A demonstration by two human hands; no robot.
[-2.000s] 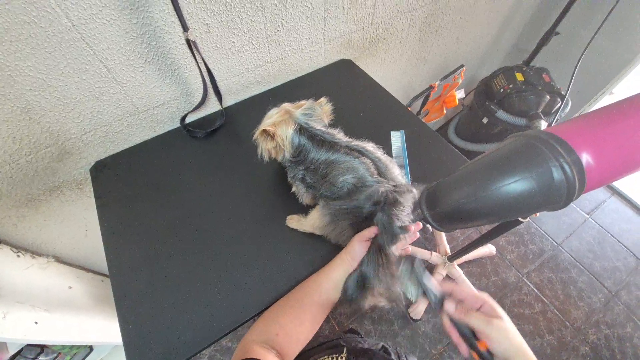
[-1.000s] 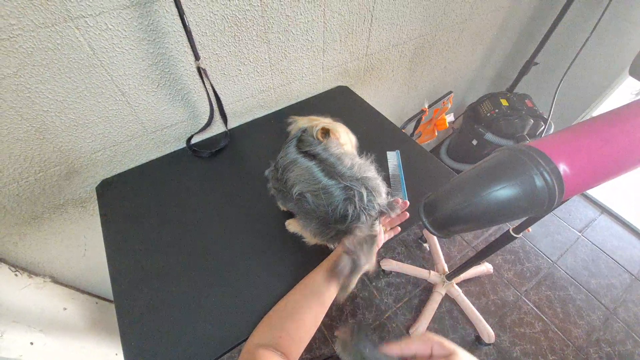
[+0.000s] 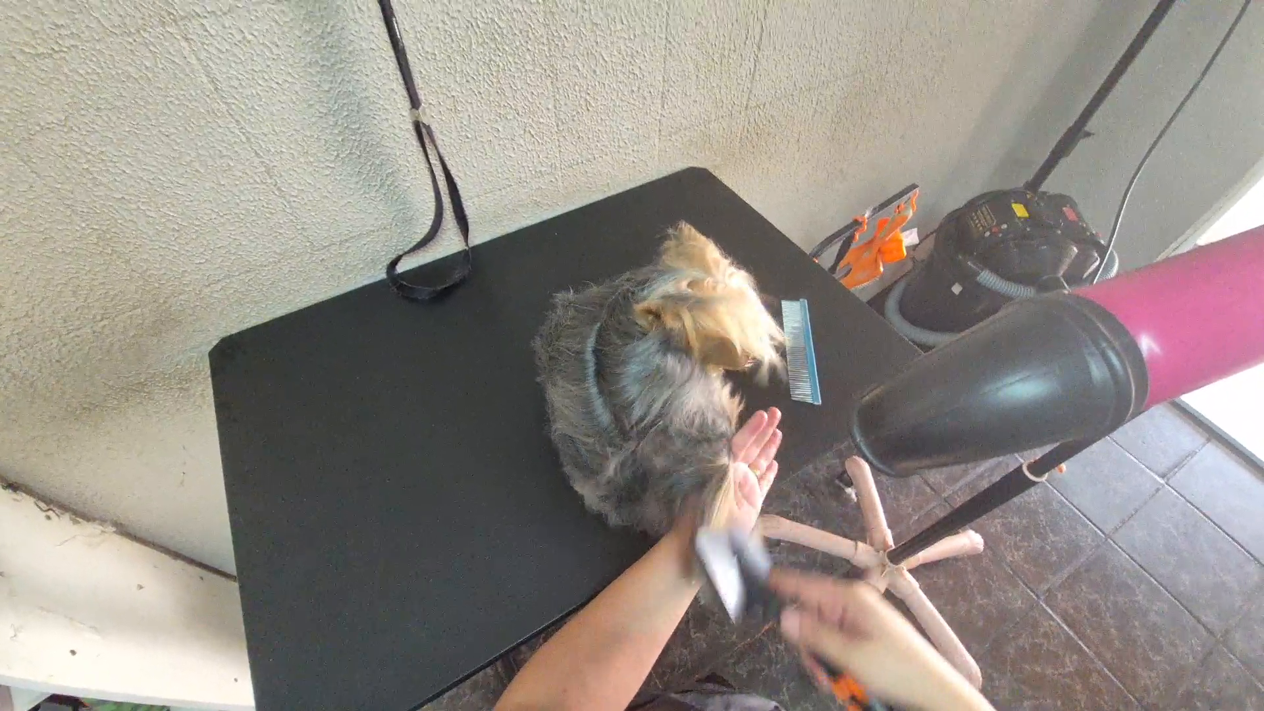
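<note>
A small long-haired dog point(image 3: 632, 405), grey on the back and tan on the head, is on the black grooming table point(image 3: 395, 474), its head turned toward the right. My left hand point(image 3: 752, 474) lies palm up at the table's near right edge, fingers apart, with the dog's fur resting over the palm and wrist. My right hand point(image 3: 839, 617) is shut on a blurred grooming brush point(image 3: 731, 573) with a black and orange handle, held against or just over the fur near my left wrist. A blue-backed metal comb point(image 3: 802, 351) lies on the table beside the dog's head.
The black nozzle of a pink stand dryer point(image 3: 997, 380) points in from the right, above its wheeled base point(image 3: 879, 558) on the tiled floor. A black leash loop point(image 3: 434, 267) hangs by the wall. A black canister machine point(image 3: 1017, 257) and an orange item point(image 3: 879, 247) stand behind the table.
The dog's head has turned from the left side, past the wall side, to the right. My right hand has brought the brush to the fur over my left hand. The comb has stayed on the table.
</note>
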